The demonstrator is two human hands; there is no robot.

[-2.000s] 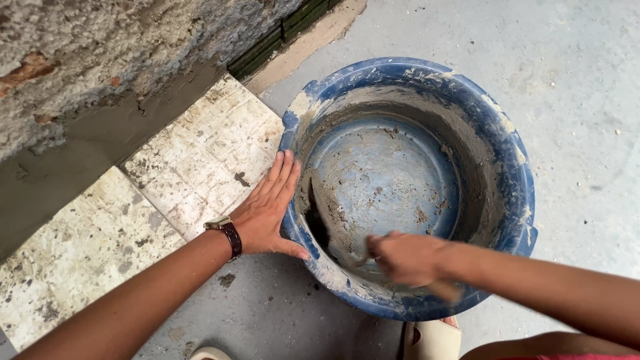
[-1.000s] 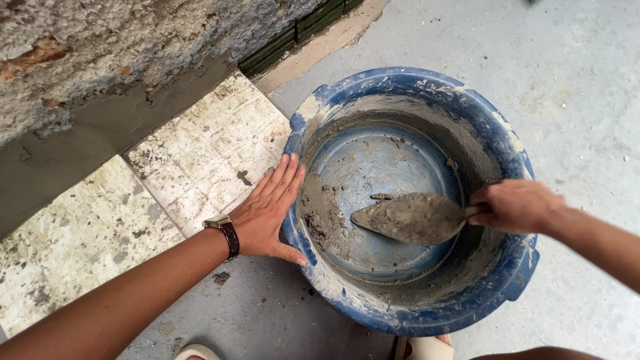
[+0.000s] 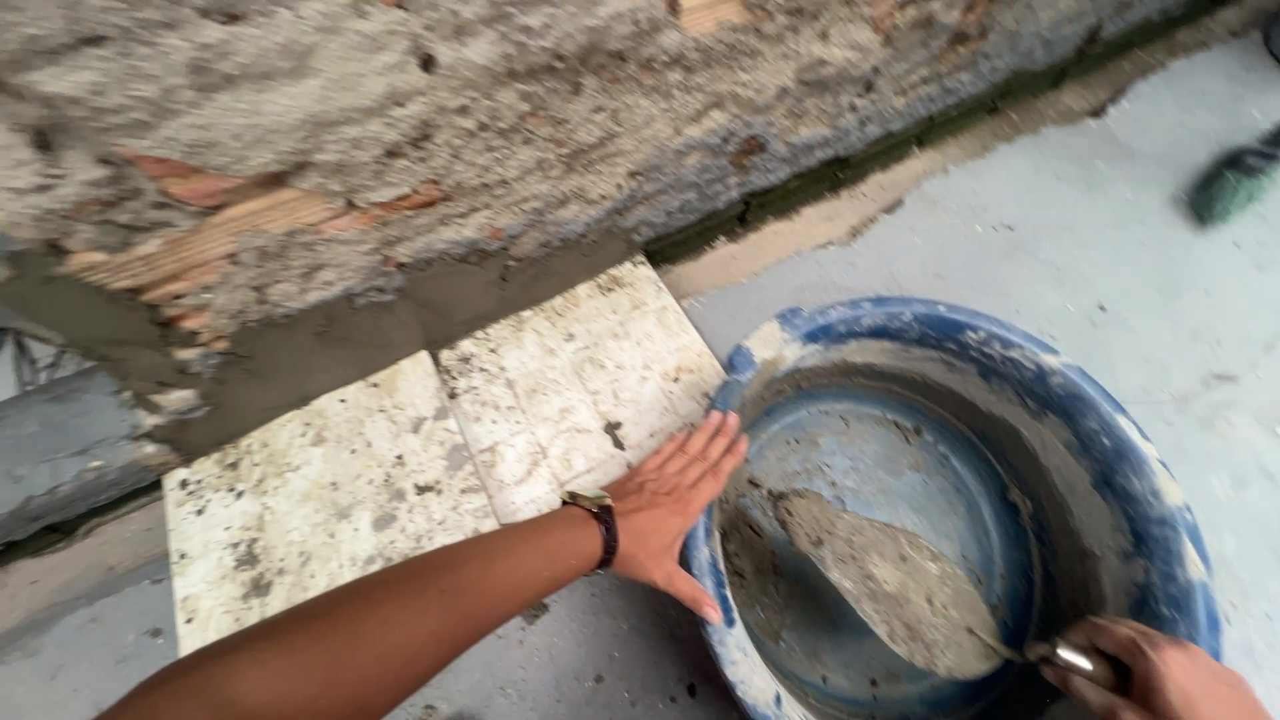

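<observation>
A round blue plastic tub [image 3: 1080,370], its rim and inner wall crusted with mortar, stands on the floor at the right. My left hand [image 3: 675,510], with a wristwatch above it, rests spread against the tub's left rim and grips nothing. In my right hand [image 3: 1150,665], partly cut off at the lower right, is the handle of a mortar-coated trowel [image 3: 900,585]. The trowel's blade lies over the inside of the tub, its tip pointing up and left. Beside that tip, some wet mortar [image 3: 750,570] sits along the tub's left inner side.
Two mortar-spotted white tiles [image 3: 590,375] lie along the foot of a rough wall [image 3: 520,130] with exposed brick. Fresh mortar [image 3: 330,365] covers the wall's base. A grey pipe-like piece [image 3: 70,440] is at the far left, and a blurred green object [image 3: 1235,185] lies at the upper right.
The trowel has moved from pointing left across the tub to pointing up and left, at its left side. My left hand has stayed on the rim. The view has shifted toward the wall.
</observation>
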